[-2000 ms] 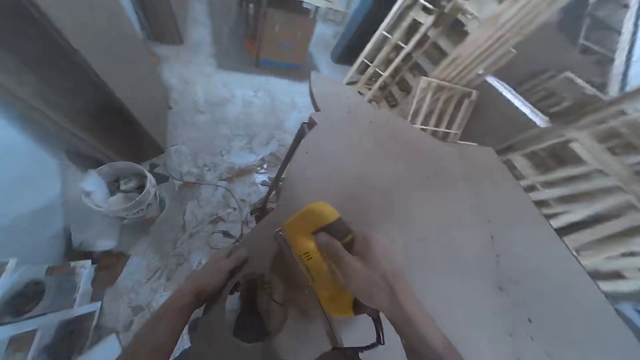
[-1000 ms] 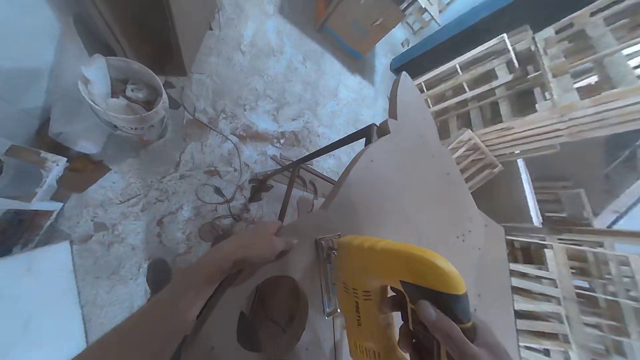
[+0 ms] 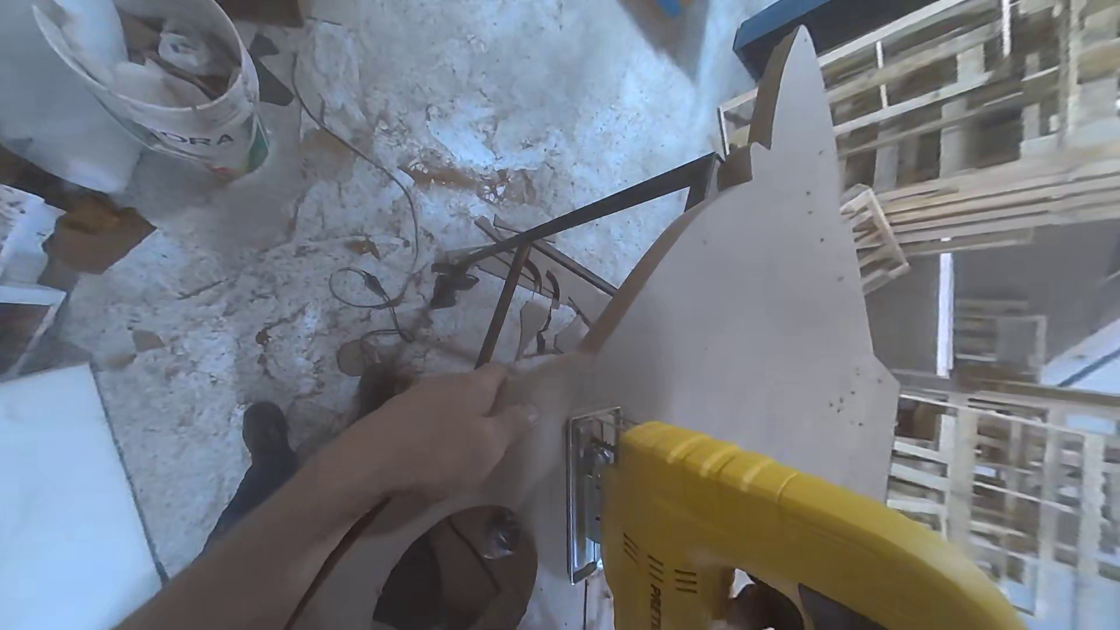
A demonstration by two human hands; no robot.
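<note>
A yellow jigsaw [image 3: 735, 507] fills the lower right, its metal base plate [image 3: 584, 490] against a pale wooden board [image 3: 744, 297] with a curved, cut outline. Only a little of my right hand [image 3: 763, 605] shows through the opening of the jigsaw's handle, the rest being hidden or out of frame. On the board's left edge rests my left hand [image 3: 446, 429], its thumb on top and its other fingers partly out of sight. A large round hole [image 3: 464, 569] lies in the board just below that hand.
Under the board stands a dark metal frame [image 3: 604, 206]. A cable [image 3: 385, 175] and scraps lie on the dusty floor. At the upper left is a white bucket [image 3: 197, 122] of waste. Wooden pallets [image 3: 954, 201] are stacked on the right. A shoe [image 3: 265, 429] shows at lower left.
The jigsaw stood above the board's lower middle with my right hand visible on its handle; now it is farther right in view and that hand is mostly hidden. The view has swung and moved closer.
</note>
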